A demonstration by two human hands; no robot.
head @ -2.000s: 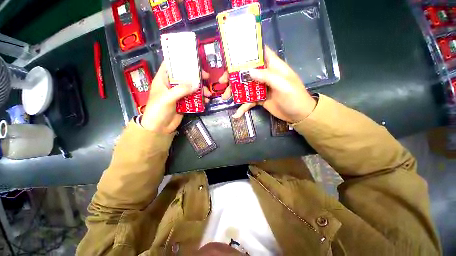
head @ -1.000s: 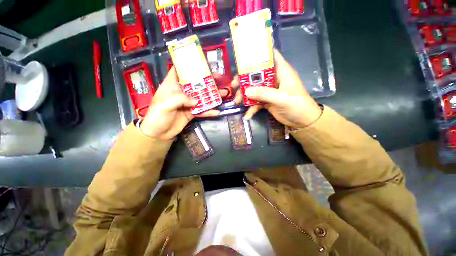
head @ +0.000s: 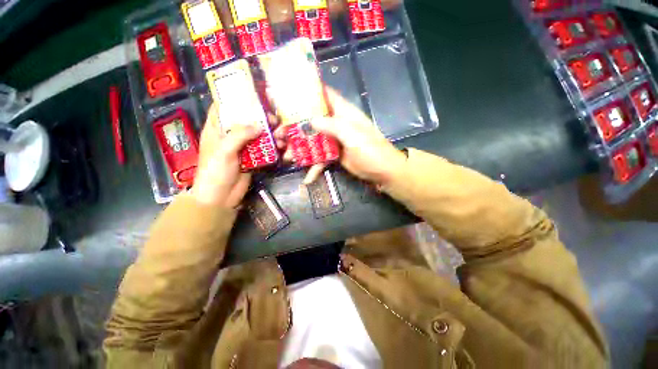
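My left hand (head: 222, 155) is closed on a keypad phone (head: 239, 108), red below with a yellow frame and a glaring white screen. My right hand (head: 357, 140) holds a second such phone (head: 294, 86) just right of it, its screen also white. Both are held face up over the near side of a clear blister tray (head: 427, 108). Two dark phone batteries, one on the left (head: 268, 213) and one on the right (head: 326, 196), lie on the bench edge below the hands. The hands and phones hide the tray's near middle pockets.
Red phones lie face down in the tray's left pockets (head: 177, 144); several lie face up along its far row (head: 249, 25). A side tray (head: 555, 65) of red phones is at the right. A red stick (head: 116, 124), a white disc (head: 27, 156) and a dark object are at the left.
The view has shifted, showing more of the side tray. The two phones have come closer together and the left one is more upright. The third battery, seen earlier at the right, no longer shows.
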